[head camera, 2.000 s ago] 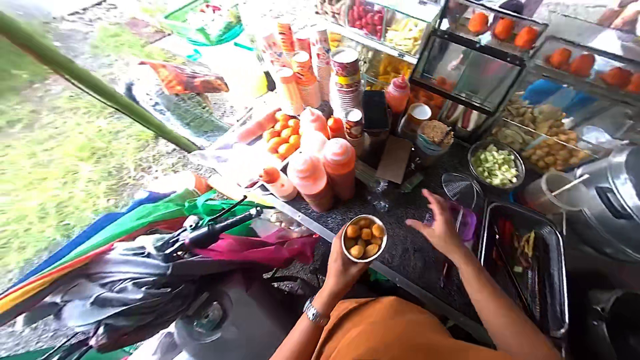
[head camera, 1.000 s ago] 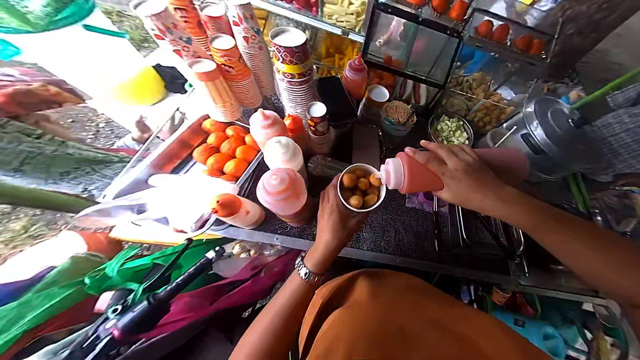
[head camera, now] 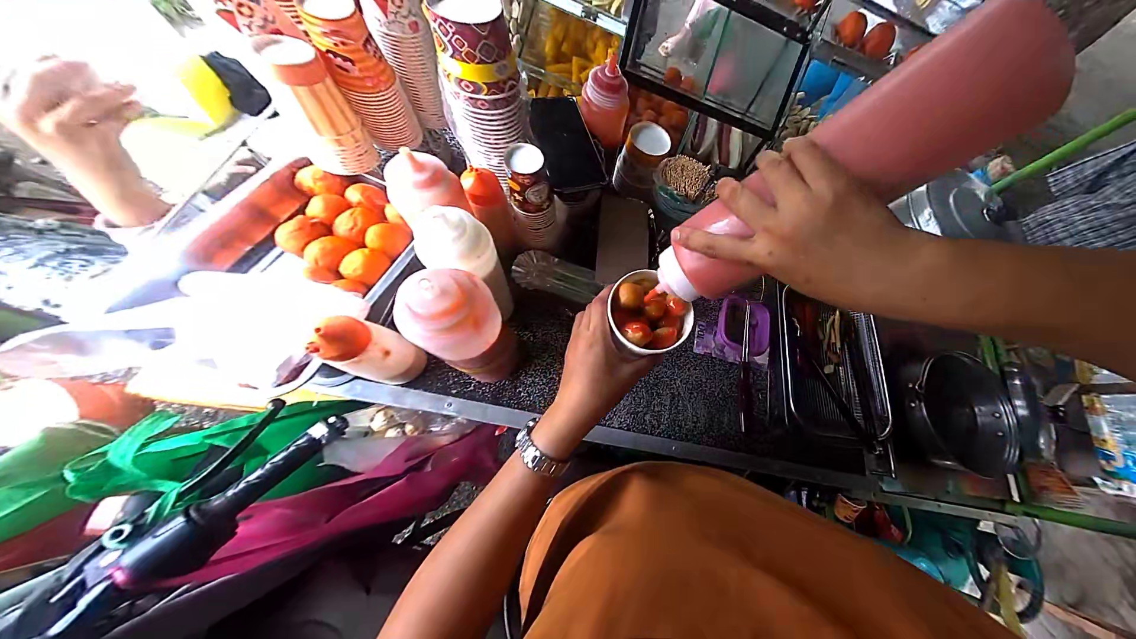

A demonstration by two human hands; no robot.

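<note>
My left hand (head camera: 596, 368) is closed around a paper cup (head camera: 650, 348) of small brown balls (head camera: 632, 296), some coated in red sauce. My right hand (head camera: 812, 213) grips a large squeeze bottle (head camera: 950, 98) of reddish-pink sauce, tipped steeply down, its white cap (head camera: 677, 275) at the cup's rim. Red sauce shows at the nozzle and on the balls beneath. Left of the cup, several squeeze bottles stand together, one with a pink swirled top (head camera: 448, 315) and one white (head camera: 457, 240). A squeeze bottle with an orange cap (head camera: 368, 348) leans at the counter's front edge.
A metal tray of orange balls (head camera: 342, 226) lies at the left, with stacked paper cups (head camera: 484, 98) behind. A purple container (head camera: 744, 327) and a metal tray with tongs (head camera: 834, 373) are at the right. A motorcycle handlebar (head camera: 240, 497) juts in front. Another person's hand (head camera: 75, 102) appears upper left.
My right hand was empty two seconds ago and now holds the sauce bottle, tilted more steeply than a second ago. Red sauce now coats balls that looked plain. Another person's hand has appeared at upper left.
</note>
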